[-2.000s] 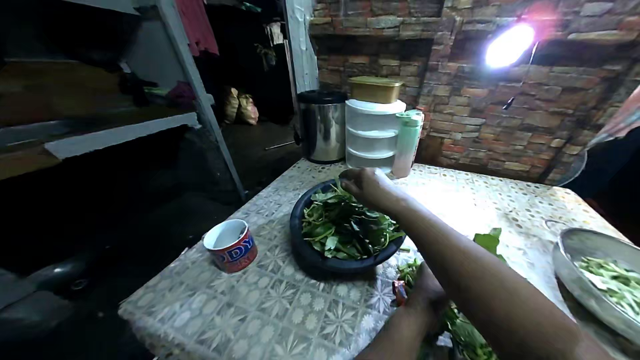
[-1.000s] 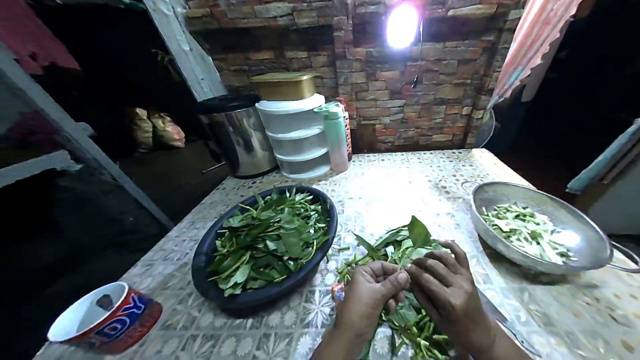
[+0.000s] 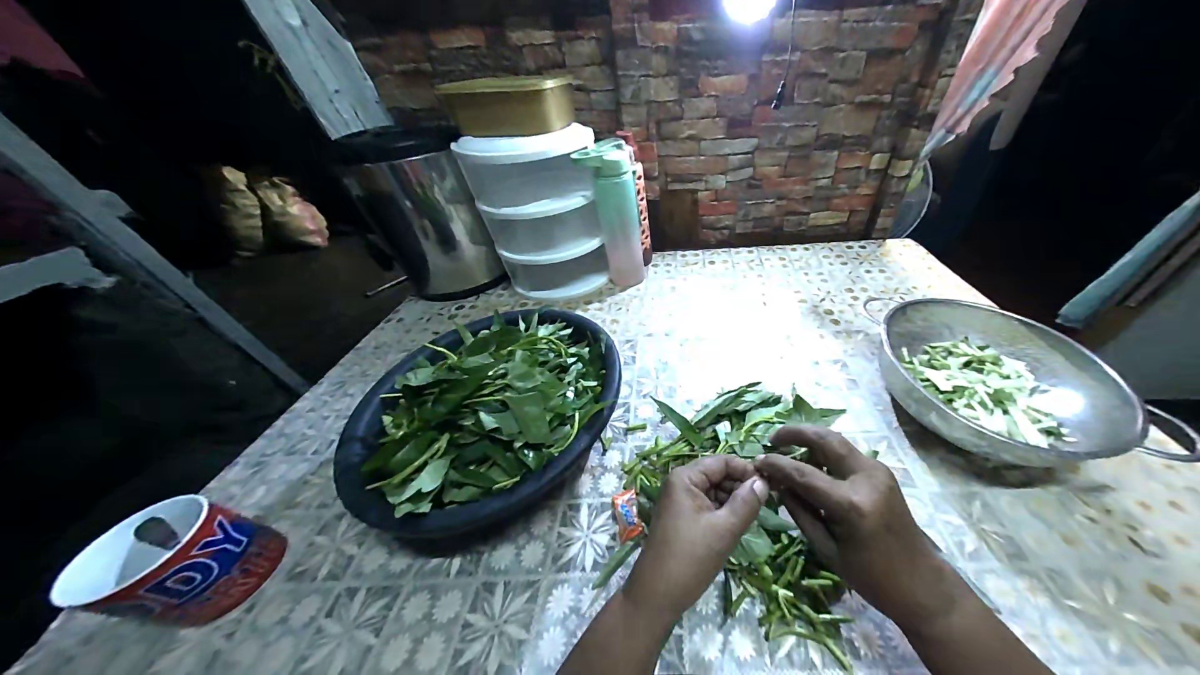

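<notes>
Both hands meet over a pile of leafy green stems [image 3: 778, 581] on the patterned tablecloth. My left hand [image 3: 698, 525] has its thumb and forefinger pinched together, with a small piece of stem seemingly between them. The fingertips of my right hand [image 3: 848, 506] touch the same spot; whether they grip anything is hidden. Left of the hands, a dark round basin [image 3: 352, 469] is heaped with loose green leaves [image 3: 506, 403]. A small orange wrapped packet [image 3: 627, 515] lies beside my left hand. To the right stands a metal colander [image 3: 975, 436] holding cut pale green pieces [image 3: 984, 389].
A red, white and blue printed tub [image 3: 187, 562] stands at the near left edge. At the back left are a steel container [image 3: 427, 216], a stacked white-lidded container [image 3: 544, 211] with a gold box [image 3: 511, 105] on top, and a green-pink bottle [image 3: 619, 216]. A brick wall rises behind.
Two seconds ago my right hand was at the basin's far rim; it is now beside my left hand over the stems. The view has shifted considerably.
</notes>
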